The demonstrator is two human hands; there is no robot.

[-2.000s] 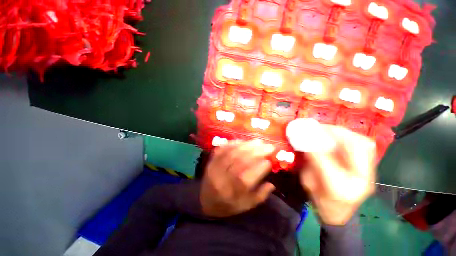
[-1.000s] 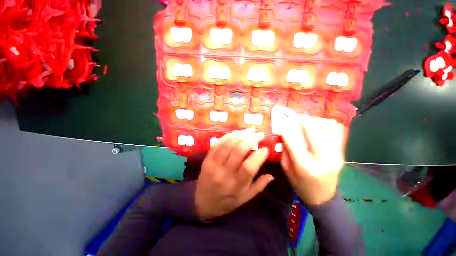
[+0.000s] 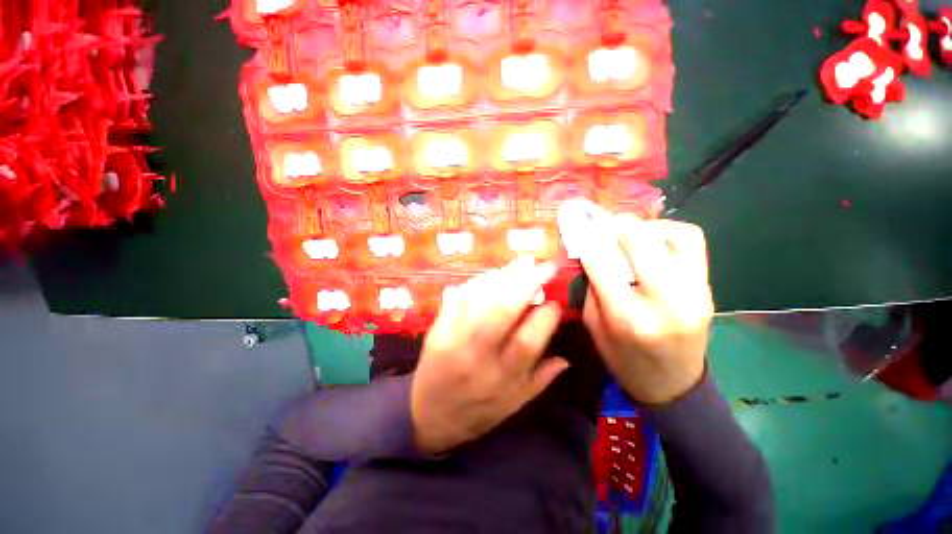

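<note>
The red moulded sheet (image 3: 418, 115), with rows of bright white two-lobed spots, lies flat at the table's near edge. My left hand (image 3: 485, 349) lies over its lower edge, fingers bent and pressing on the sheet; the fingertips hide part of the lowest row. My right hand (image 3: 647, 297) is at the sheet's lower right corner, thumb and fingers pinched together there. A bright white patch shows at its fingertips; glare hides whether it is a loose piece or a fingertip. Black tweezers (image 3: 736, 151) lie at the right, touching or close to the sheet's right edge.
A shaggy red pile of moulded sheets (image 3: 73, 115) stands at the left. Loose red parts with white spots (image 3: 861, 75) lie at the upper right. The dark green table's front edge runs under my wrists. A red and blue object (image 3: 623, 454) shows below.
The view has shifted, so the sheet sits further left and more loose parts show at right. My right hand stays pinched at the sheet's lower right; my left hand stays on the lower edge.
</note>
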